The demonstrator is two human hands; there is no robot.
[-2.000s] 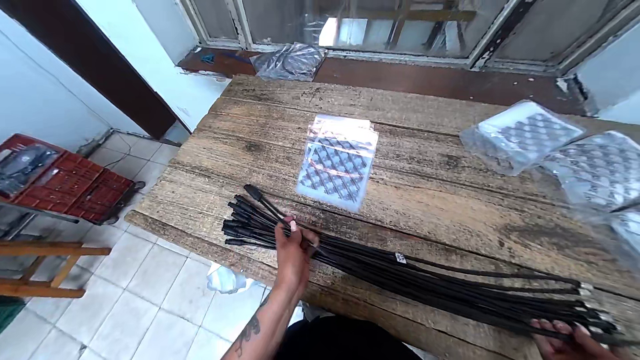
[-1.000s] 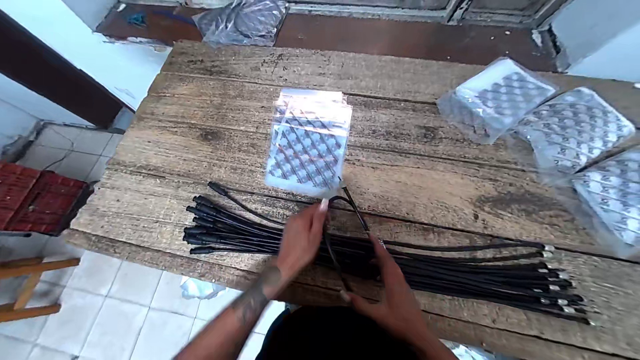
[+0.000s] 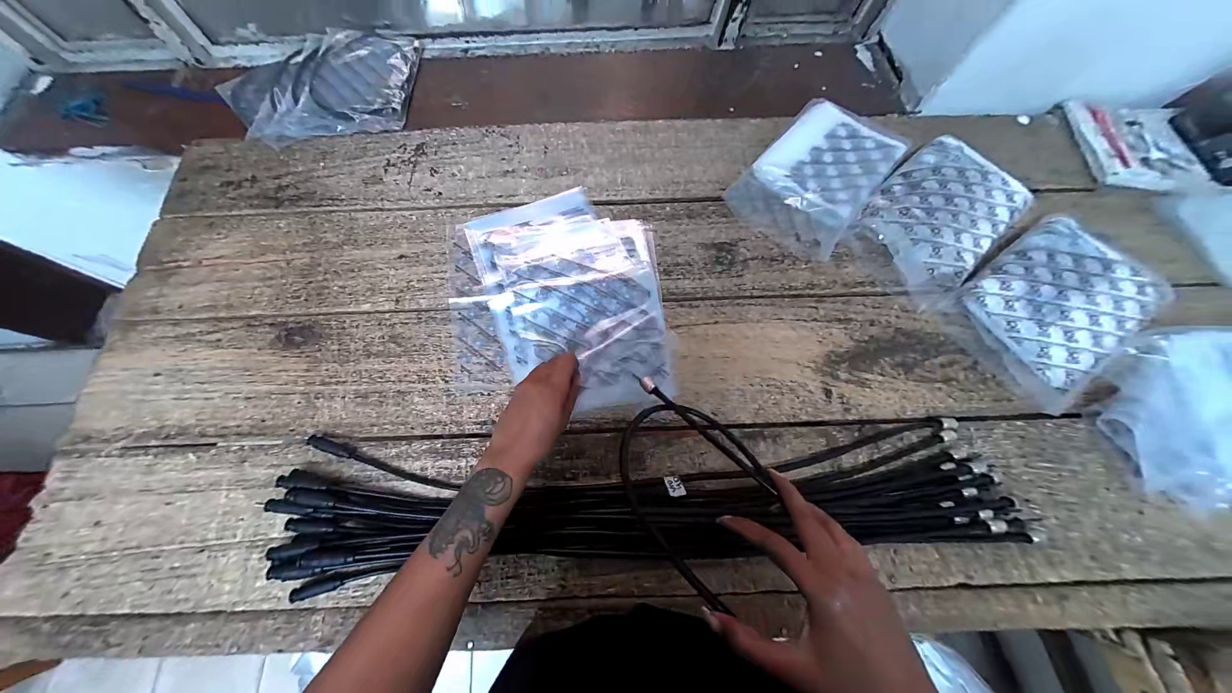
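My left hand [image 3: 542, 404] grips the lower edge of a printed clear plastic bag [image 3: 577, 308] on top of a small stack of such bags. My right hand [image 3: 818, 587] holds a looped black cable [image 3: 630, 472] between thumb and fingers; its metal-tipped end lies near the bags' lower right corner. Beneath both forearms and the loop, a bundle of black cables [image 3: 577, 520] stretches across the wooden table, black connectors at the left, metal connectors at the right. One cable in it carries a small white tag [image 3: 674, 486] with writing.
Several filled printed plastic packets [image 3: 948, 207] lie at the right of the wooden table [image 3: 289, 385]. Another plastic bag with dark contents [image 3: 337, 82] rests on the ledge behind. Crumpled clear plastic [image 3: 1179, 414] is at the right edge, and a white packet [image 3: 1121, 144] at the back right.
My left hand has moved from the cables to the bags, and the bag stack is now spread out. My right hand, earlier at the bundle's right end, now holds a looped cable. The view has shifted.
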